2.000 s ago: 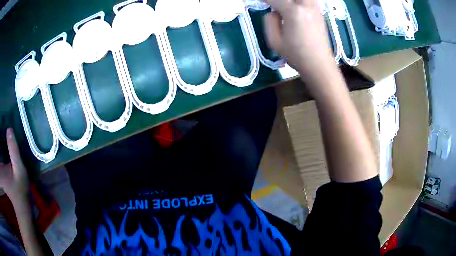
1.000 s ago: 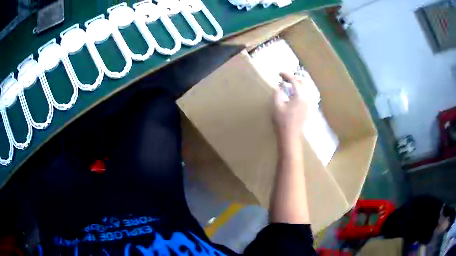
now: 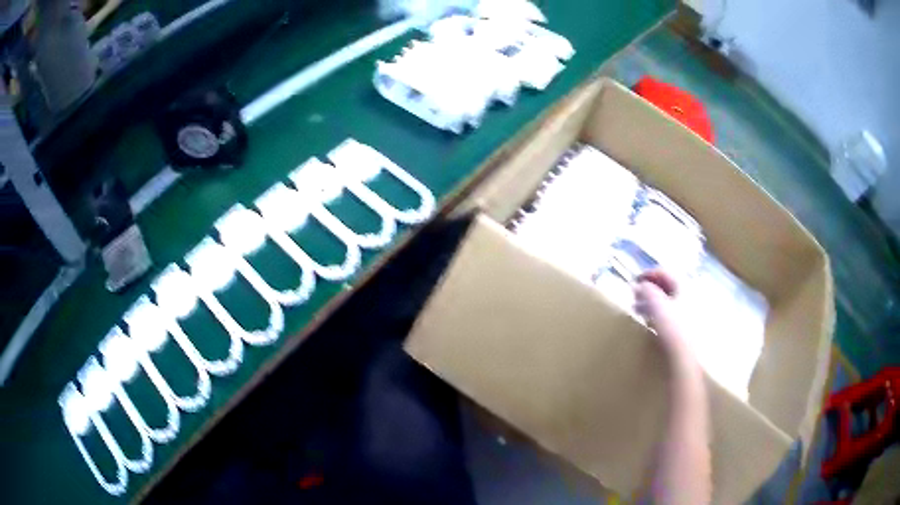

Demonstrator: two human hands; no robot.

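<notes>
My right hand point(image 3: 659, 296) reaches into the open cardboard carton point(image 3: 533, 345), its fingers at white plastic housings point(image 3: 632, 252) inside; the hand is blurred, and I cannot tell whether it grips one. White ribbed stacks point(image 3: 577, 202) and a flat white sheet point(image 3: 735, 316) lie in the carton beside them. A row of overlapping white U-shaped housings point(image 3: 242, 261) lies along the near edge of the green bench point(image 3: 326, 113). My left hand is not in view.
A heap of white housings point(image 3: 474, 69) lies on the bench behind the carton. A black round-faced device point(image 3: 202, 133) and a small grey block point(image 3: 126, 258) stand at the far side. Red stools point(image 3: 863, 419) are on the floor, right. A clear bag partly shows at the top.
My right hand has moved from the bench row into the carton, and lies lower among the housings than a second ago. The view has turned, bringing the heap and the black device into sight.
</notes>
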